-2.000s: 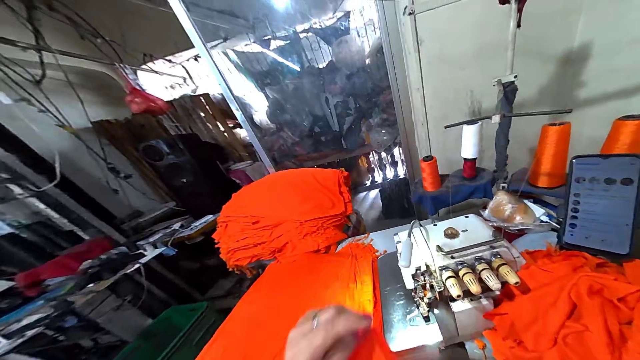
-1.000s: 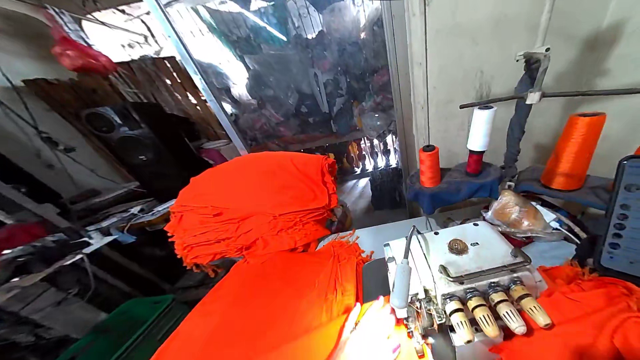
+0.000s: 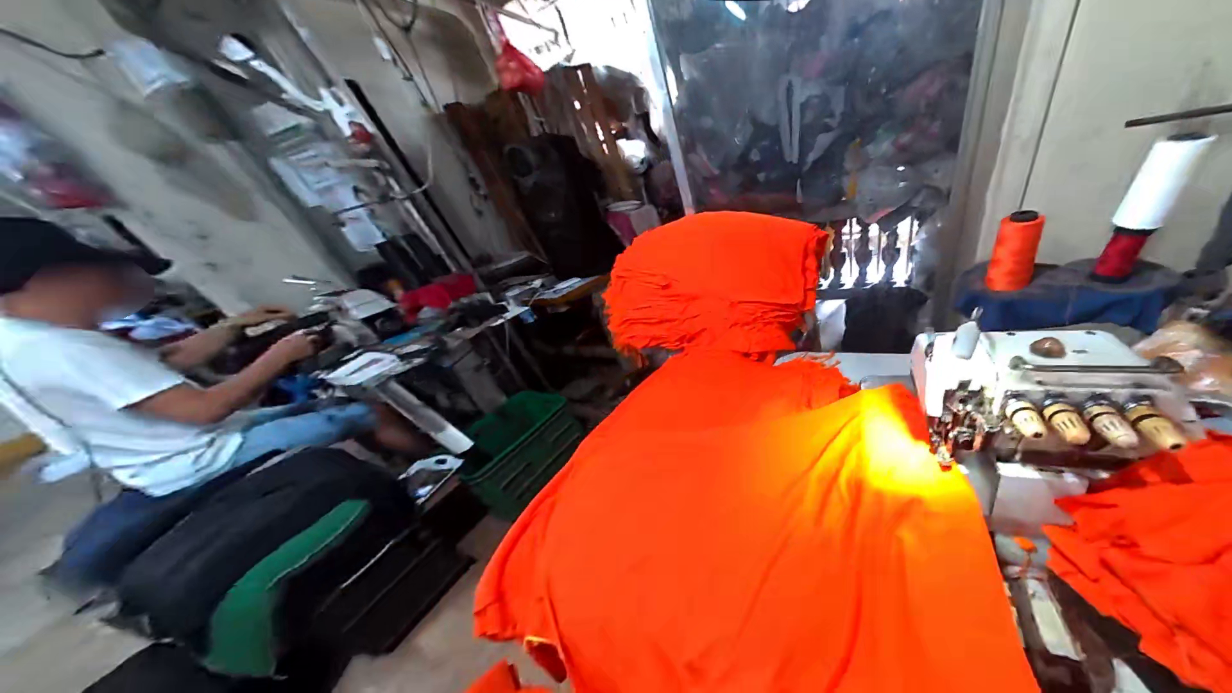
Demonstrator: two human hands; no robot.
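Note:
Neither of my hands shows in the head view now. A large sheet of orange fabric (image 3: 751,520) hangs over the front of the work surface, its right edge against the needle and presser-foot area of a white overlock sewing machine (image 3: 1078,361). Light falls brightly on the fabric beside the needle. Behind it rises a folded stack of orange fabric pieces (image 3: 717,274) with frayed edges. More orange fabric (image 3: 1169,549) lies bunched in front of the machine at the right.
Thread cones, one orange (image 3: 1015,252) and one white (image 3: 1160,183), stand behind the machine. A green plastic crate (image 3: 520,448) is on the floor to the left. Farther left a co-worker (image 3: 125,385) in a cap sits at another machine, beside dark bundles (image 3: 279,539).
The view has swung left, bringing the co-worker into sight. The hand seen near the needle area one second ago is no longer visible. The orange sheet now spreads out beside the machine.

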